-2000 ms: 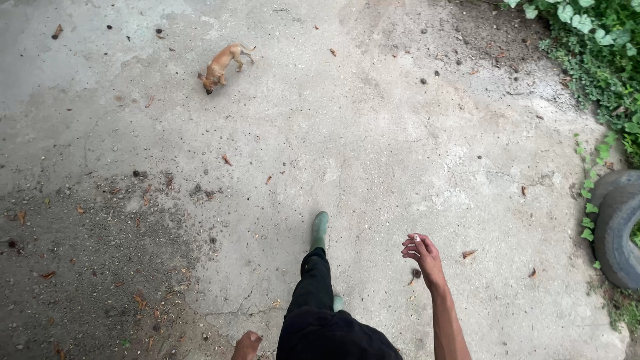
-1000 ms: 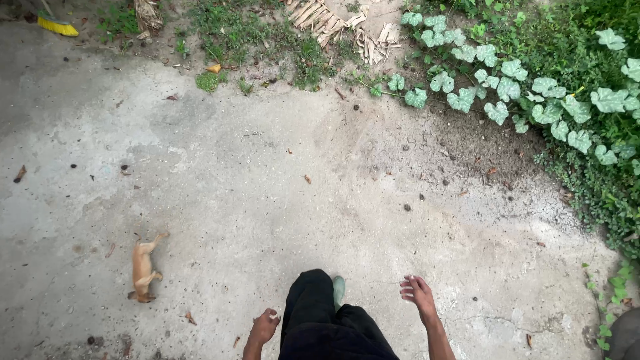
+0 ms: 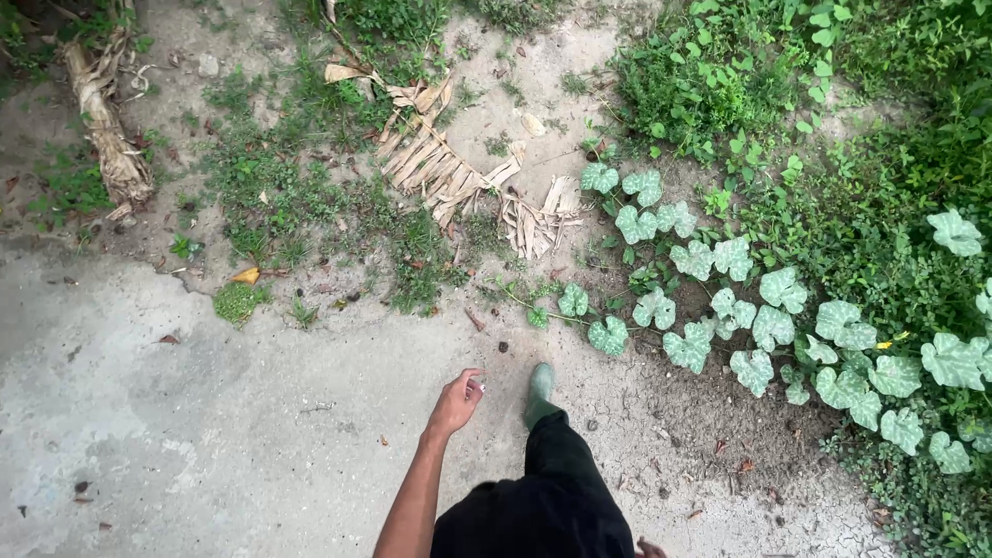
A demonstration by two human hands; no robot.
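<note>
My left hand [image 3: 457, 401] hangs over the concrete slab [image 3: 256, 434], its fingers loosely curled. A small whitish spot shows at its fingertips; whether that is a held thing or a nail is unclear. Only a sliver of my right hand [image 3: 649, 549] shows at the bottom edge, beside my dark trousers, and its fingers cannot be made out. Ahead of my dark trousers [image 3: 570, 457] a green rubber boot [image 3: 541, 387] stands near the edge of the slab. Just beyond it a vine with pale-mottled leaves [image 3: 608, 335] creeps over the ground.
Dry, torn banana leaves [image 3: 434, 163] lie on the soil ahead. A dried banana stem [image 3: 112, 147] lies at the upper left. Low weeds [image 3: 256, 186] grow past the slab's broken edge, and dense green plants [image 3: 876, 194] fill the right side. A yellow leaf [image 3: 246, 276] lies near the edge.
The view has moved forward, to the slab's edge and the plants. The tan dog and the yellow broom head are out of view. My left arm reaches farther forward; my right hand is mostly out of frame.
</note>
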